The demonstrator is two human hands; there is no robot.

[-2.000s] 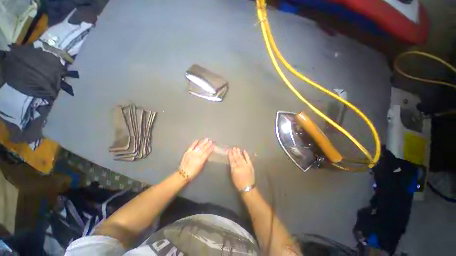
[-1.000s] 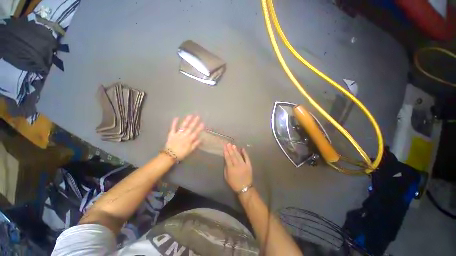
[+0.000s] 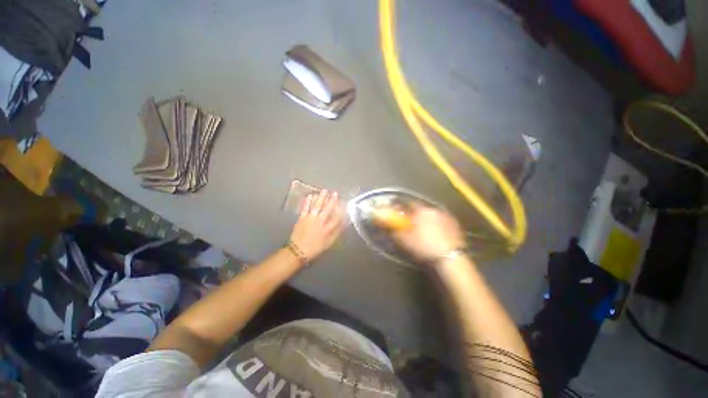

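A small taupe fabric piece (image 3: 301, 194) lies flat on the grey table (image 3: 256, 155). My left hand (image 3: 318, 220) rests on its right part with the fingers flat and covers that part. My right hand (image 3: 435, 233) is shut on the orange handle of the steam iron (image 3: 371, 216) and is blurred. The iron's tip points left, close to my left fingertips. Whether the soleplate touches the cloth is hidden. A fanned stack of taupe pieces (image 3: 180, 148) lies at the left. A small pile of taupe pieces with white undersides (image 3: 320, 82) lies at the back.
A yellow hose (image 3: 435, 155) loops over the table to the right. A narrow grey metal object (image 3: 524, 167) lies behind it. Dark cloth (image 3: 578, 303) hangs at the right edge. Fabric heaps (image 3: 39, 35) are at the left corner. A red padded board (image 3: 648, 47) is behind.
My right hand has left the fabric piece and taken hold of the iron, which has moved left. My left hand has shifted right along the piece. The hose has swung left.
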